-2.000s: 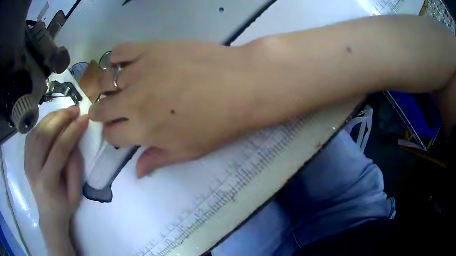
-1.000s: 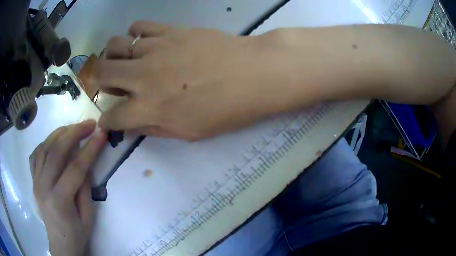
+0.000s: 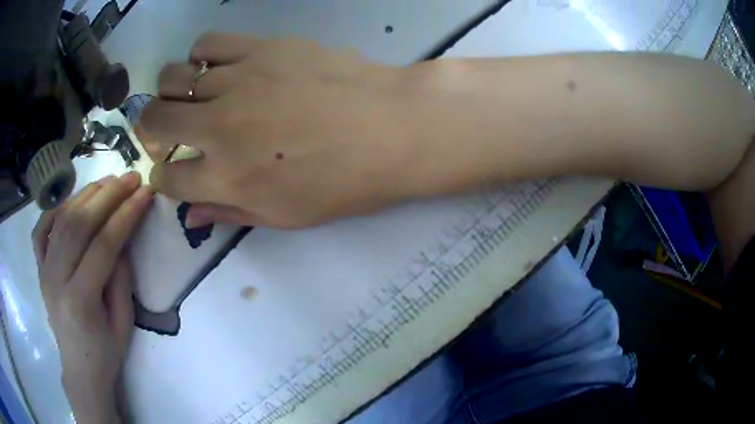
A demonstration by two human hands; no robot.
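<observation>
The white fabric piece (image 3: 144, 162) is a narrow bright strip beside the metal presser foot (image 3: 114, 141); most of its outline vanishes against the white table. My left hand (image 3: 87, 257) lies at the lower left, its fingertips together on the fabric just below the foot. My right hand (image 3: 240, 137), with a ring, reaches in from the right; its fingertips are on the fabric edge, close to my left fingertips. Its thumb is near the dark patch (image 3: 196, 230). My right fingers hide the orange-brown edge guide.
The dark machine head (image 3: 33, 91) and ribbed knob (image 3: 51, 172) stand at upper left. A printed ruler scale (image 3: 364, 331) runs along the table's front edge. A dark-lined seam crosses the tabletop (image 3: 273, 306). Denim-covered legs (image 3: 546, 331) and a blue-sided bin (image 3: 675, 224) show below.
Since one second ago, both hands have moved slightly up and left toward the presser foot. My right thumb now shows beside the dark patch, and my right fingers now cover the orange-brown piece.
</observation>
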